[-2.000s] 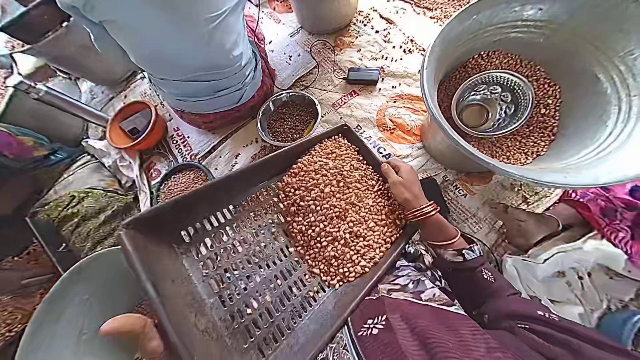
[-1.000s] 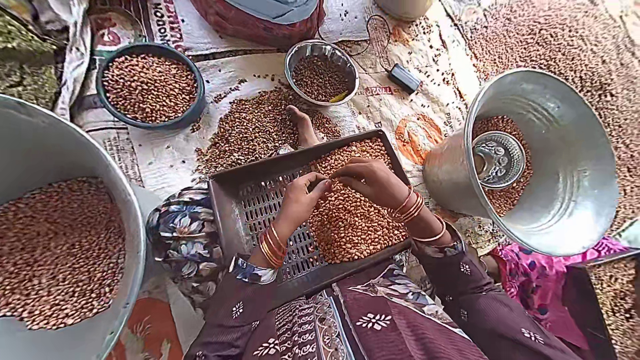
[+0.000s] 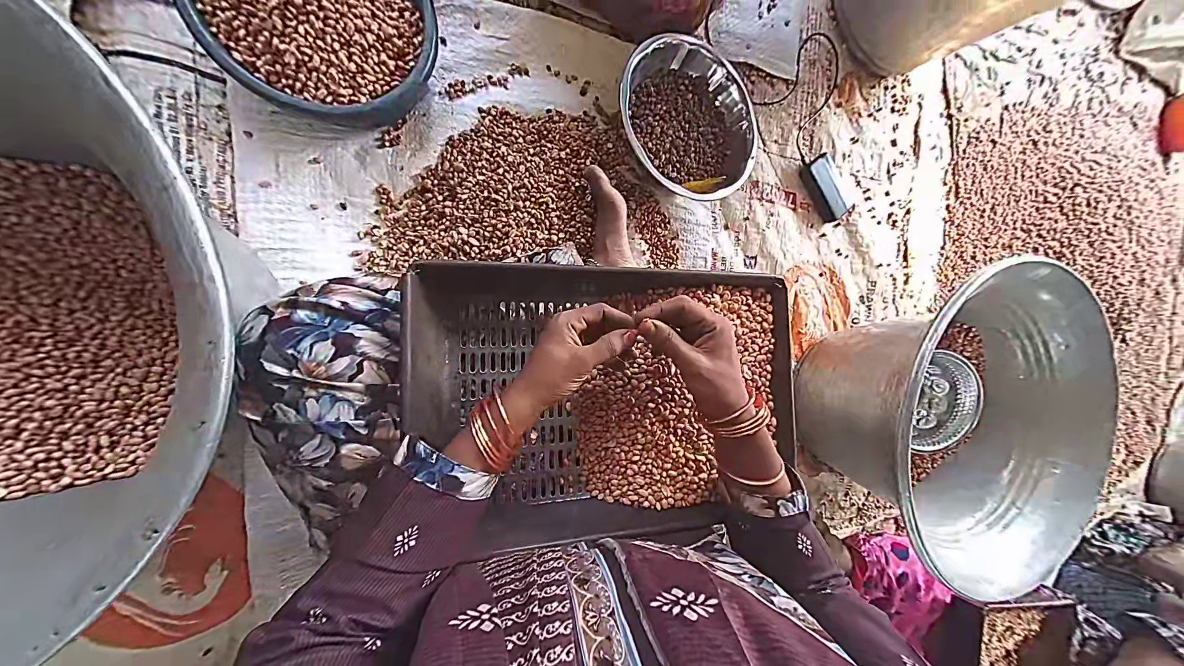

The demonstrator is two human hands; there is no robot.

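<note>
A dark slotted sieve tray [image 3: 430,370] rests on my lap. Reddish-brown nuts or beans [image 3: 647,444] are heaped in its right half, while slots show on the left. Over the heap, my left hand [image 3: 578,356] and my right hand [image 3: 689,347] meet, thumbs and forefingers pinched tip to tip. Whether something tiny is between the fingertips cannot be made out. Bangles circle both wrists. A loose pile of similar pieces [image 3: 490,185] lies on the sheet beyond the tray, beside my bare foot [image 3: 608,213].
At left stands a large metal tub [image 3: 199,305] of the pieces; a blue-grey basin [image 3: 370,113] holds more. A steel bowl [image 3: 634,139] has darker pieces. Right of the tray, a metal bucket [image 3: 1027,416] contains a perforated strainer [image 3: 948,402]. A small black device [image 3: 826,188] with a cable lies ahead.
Two seconds ago the tray was held up and tilted at the left; it now lies on my lap with both hands above it. The view has swung down and closer.
</note>
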